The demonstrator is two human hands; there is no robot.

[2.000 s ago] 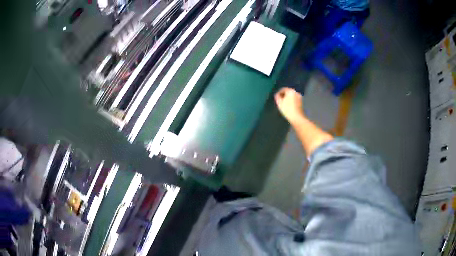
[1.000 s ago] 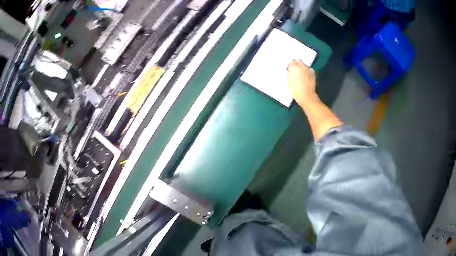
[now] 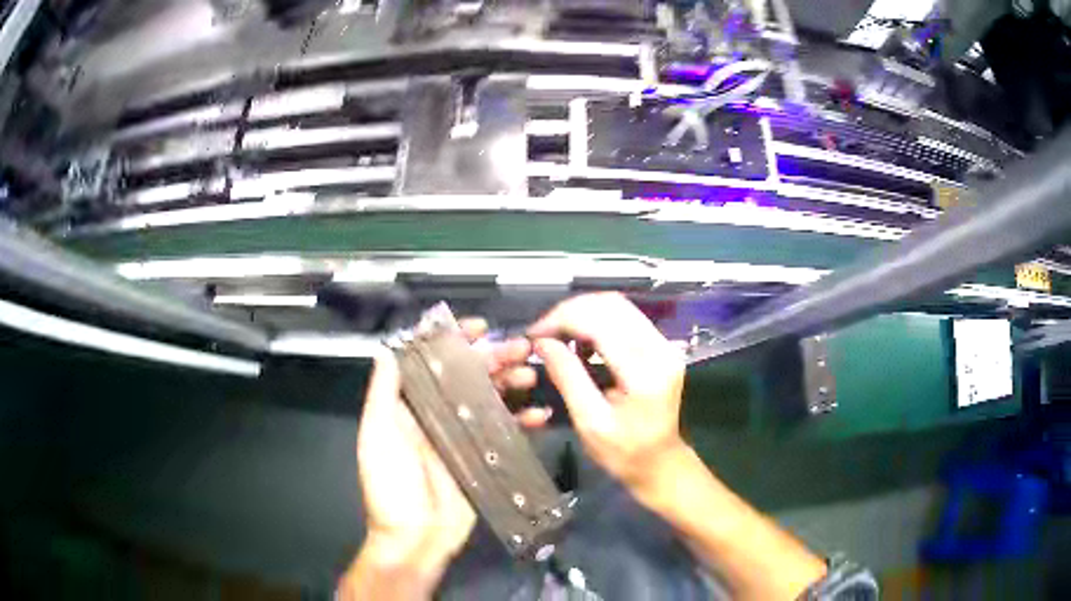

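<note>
A long dark grey-brown carrier block [image 3: 479, 429] with a row of screws lies tilted across my left hand [image 3: 405, 470]. My left palm is under and beside it, and its fingertips show past the block's right edge. My right hand [image 3: 622, 393] is just right of the block, its thumb and forefinger pinched close to the left fingertips. Whether something small is between them cannot be told. A dark wristband is at the lower right.
A green conveyor belt [image 3: 446, 235] between bright rails crosses ahead. Behind it are a cover plate [image 3: 464, 147] and a dark fixture plate [image 3: 675, 141] with a light cable. Pale frame bars slope at both sides. A white sheet [image 3: 982, 362] lies on a green surface at right, above a blue stool [image 3: 987, 517].
The view has turned towards the line. My right hand has left the white sheet and is now beside the block. My left hand and the block have come into view.
</note>
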